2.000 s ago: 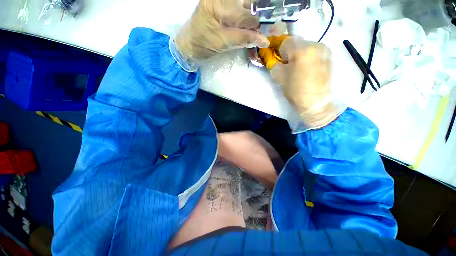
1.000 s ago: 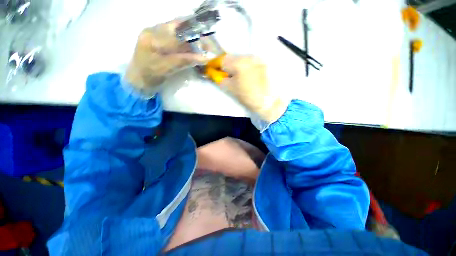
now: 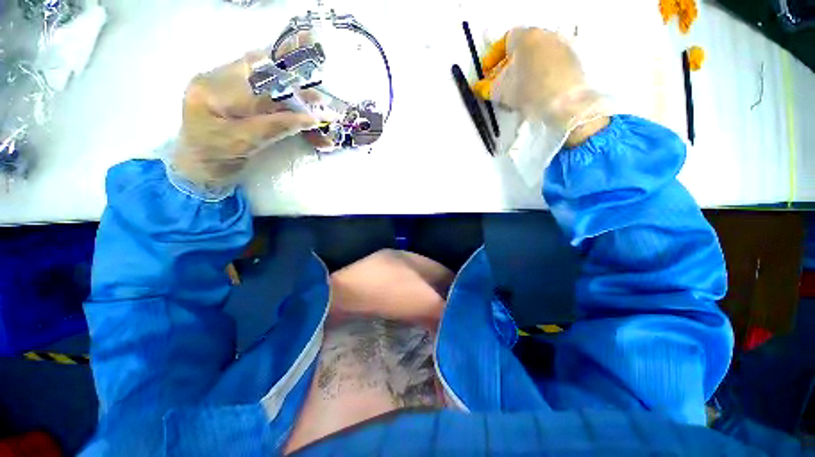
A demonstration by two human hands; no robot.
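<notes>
My left hand [image 3: 228, 116], in a clear glove, holds the module assembly [image 3: 290, 70] by its side. Its pale legs run down to the shiny lower module part [image 3: 362, 125] near my left fingertips. A thin dark lead wire [image 3: 390, 76] loops around on the right. My right hand [image 3: 541, 76], gloved with orange finger cots, is apart from the module, its fingertips at a thin black stick tool [image 3: 469, 43]. Black tweezers [image 3: 468, 100] lie just left of it. Whether the fingers grip either tool cannot be told.
Shiny items in clear film [image 3: 22, 107] lie at the left of the white bench [image 3: 429, 187]. Orange bits [image 3: 681, 13] and another black stick [image 3: 688, 103] lie at the right. A dark object [image 3: 786, 22] is at the upper right corner. The bench's front edge runs below my hands.
My right hand has left the module and moved right to the black tools. My left hand still holds the module, with its lower part now uncovered. The view has shifted.
</notes>
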